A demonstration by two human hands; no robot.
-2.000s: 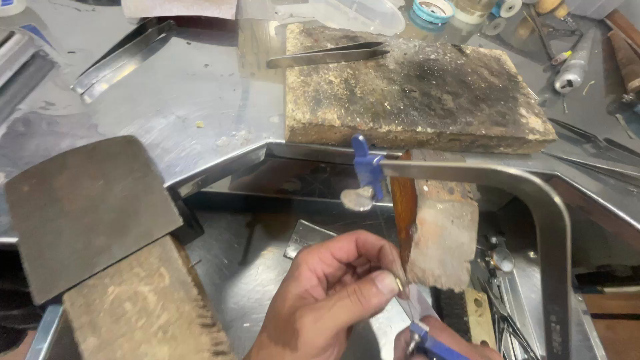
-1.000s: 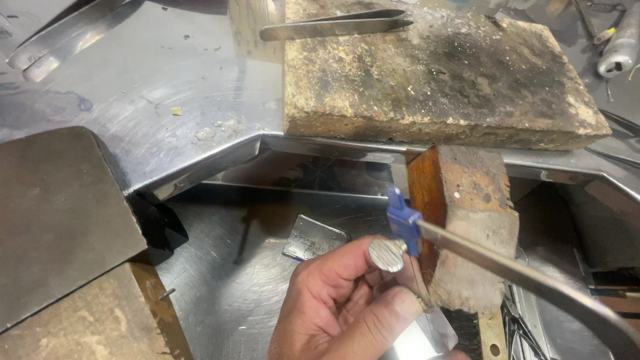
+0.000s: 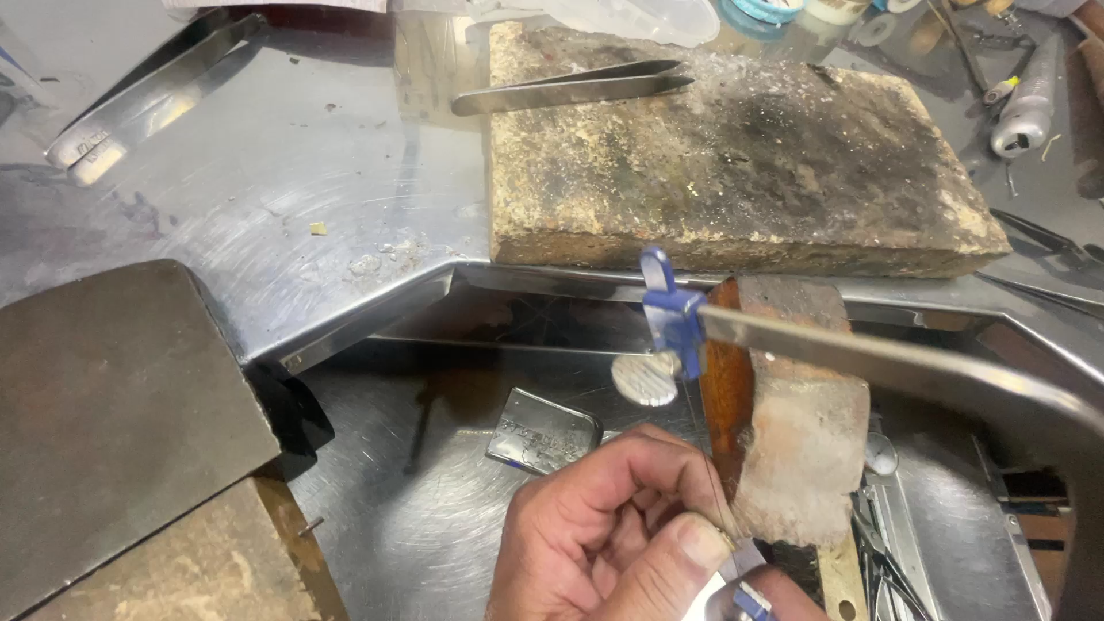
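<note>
My left hand (image 3: 617, 526) pinches a small metal piece between thumb and forefinger, against the lower edge of the worn wooden bench pin (image 3: 798, 431). The thin blade of a jeweler's saw frame (image 3: 862, 345) runs down beside the fingertips. Its upper blue clamp (image 3: 677, 319), with a ridged metal thumbscrew (image 3: 645, 380), stands left of the pin's top. My right hand (image 3: 772, 595) shows only in part at the bottom edge, by the lower blue clamp (image 3: 752, 601); its grip is mostly hidden.
A scorched soldering board (image 3: 733, 164) bearing tweezers (image 3: 573, 88) lies on the metal bench behind. More tweezers (image 3: 155, 95) lie upper left. A steel block (image 3: 129, 414) on wood (image 3: 198, 561) stands left. A small metal tin (image 3: 545, 431) and tools (image 3: 888, 552) lie in the tray below.
The saw frame has tilted since two seconds ago; its top arm now slopes down to the right. The left hand keeps its pinch near the bench pin.
</note>
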